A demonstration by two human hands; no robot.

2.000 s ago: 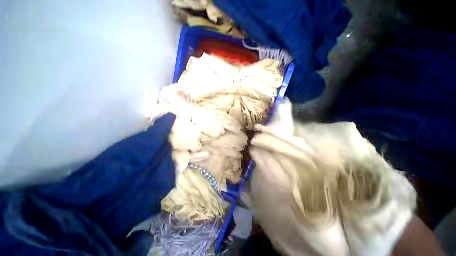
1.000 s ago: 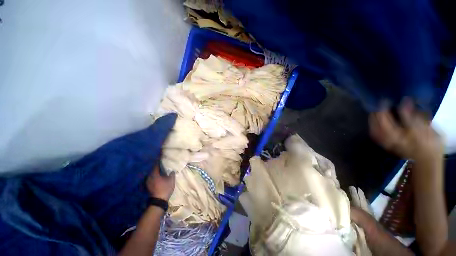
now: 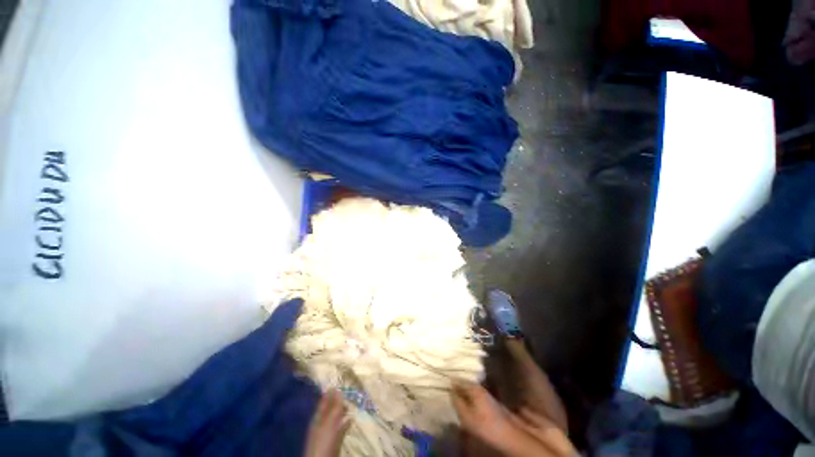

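A large heap of cream fabric pieces (image 3: 384, 286) lies over a blue crate (image 3: 306, 205), brightly lit and mostly covering it. My left hand (image 3: 328, 421) is at the bottom edge of the view, blurred, beside the heap's lower left part. My right hand (image 3: 483, 418) is at the heap's lower right edge, with its fingertips against the cloth. Whether either hand grips the cloth cannot be told. A patterned strip (image 3: 359, 399) shows between the hands.
Blue garment pieces (image 3: 384, 98) cover the crate's far end; more blue cloth (image 3: 237, 375) hangs over the white ledge (image 3: 143, 214). A bare leg with a shoe (image 3: 503, 312) stands right of the heap. Right are a white bench (image 3: 706, 161), a reddish-brown mat (image 3: 684, 348) and a seated person (image 3: 760, 232).
The cream bundle from the right now lies on top of the crate's pieces. Blue cloth now covers the crate's far end. The hand raised at the right is gone from there. The view has shifted.
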